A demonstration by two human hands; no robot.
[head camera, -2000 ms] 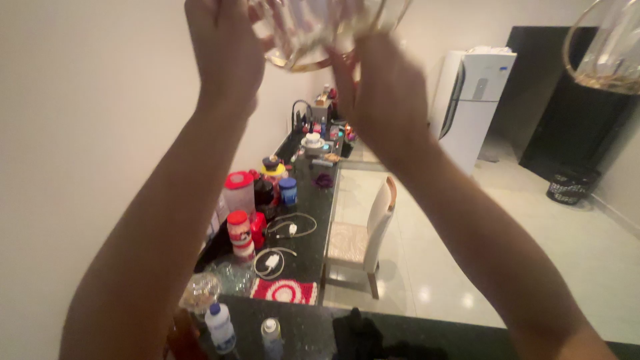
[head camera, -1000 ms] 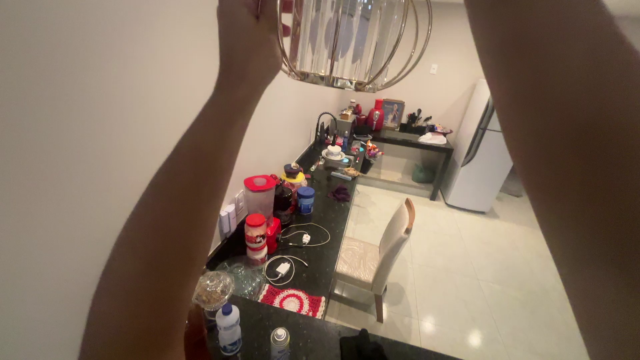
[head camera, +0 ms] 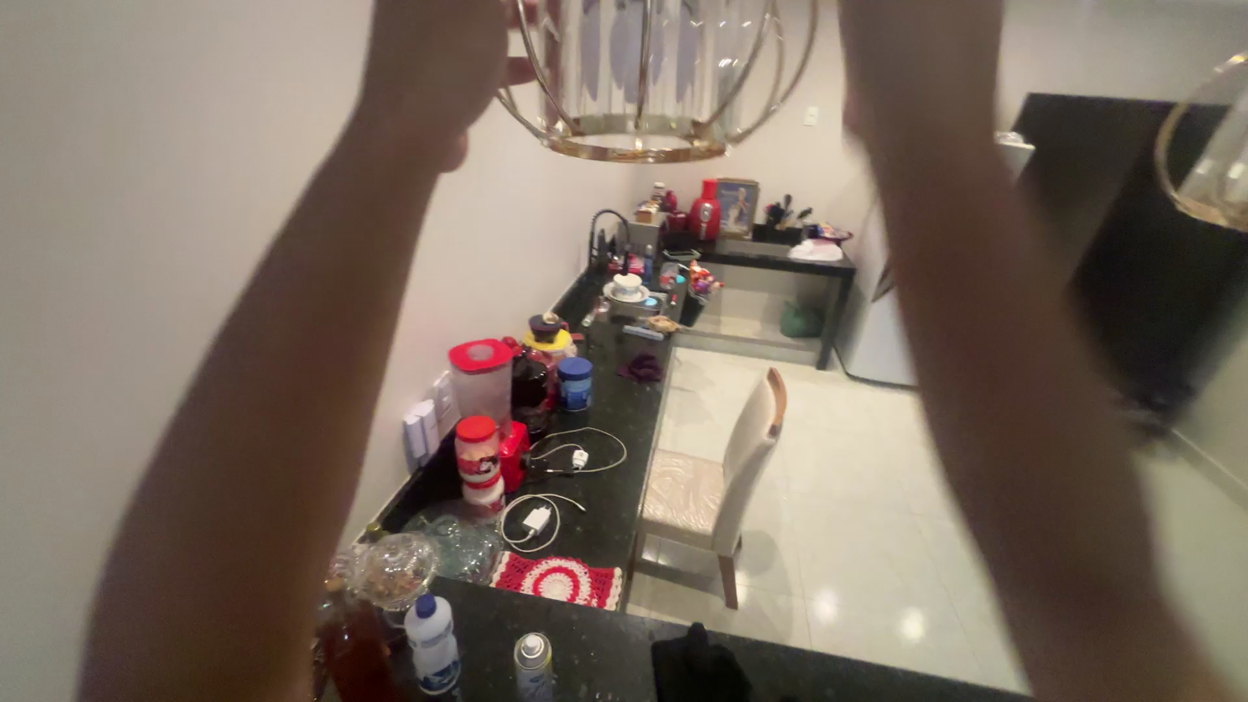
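Observation:
A pendant lamp with a gold metal frame and clear glass rods point(head camera: 643, 88) hangs at the top centre of the head view, its upper part cut off. My left hand point(head camera: 458, 78) is at the lamp's left side, with fingertips reaching behind the frame; whether they grip it is hidden. My right hand point(head camera: 916, 49) is raised to the right of the lamp, blurred, its fingers mostly out of the frame. A second lamp of the same kind point(head camera: 1209, 156) hangs at the right edge.
Below lies a black stone counter point(head camera: 604, 419) with a white bottle with a blue cap point(head camera: 432, 643), a spray can point(head camera: 533, 668), a black cloth point(head camera: 697, 668), a blender point(head camera: 483, 380) and chargers point(head camera: 536, 520). An upholstered chair point(head camera: 721, 478) stands beside it. A refrigerator point(head camera: 877, 331) is behind my right arm.
My right hand was on the lamp's lower ring two seconds ago and is now apart from that ring, to its right. My left hand stays by the lamp's left side. The view has shifted.

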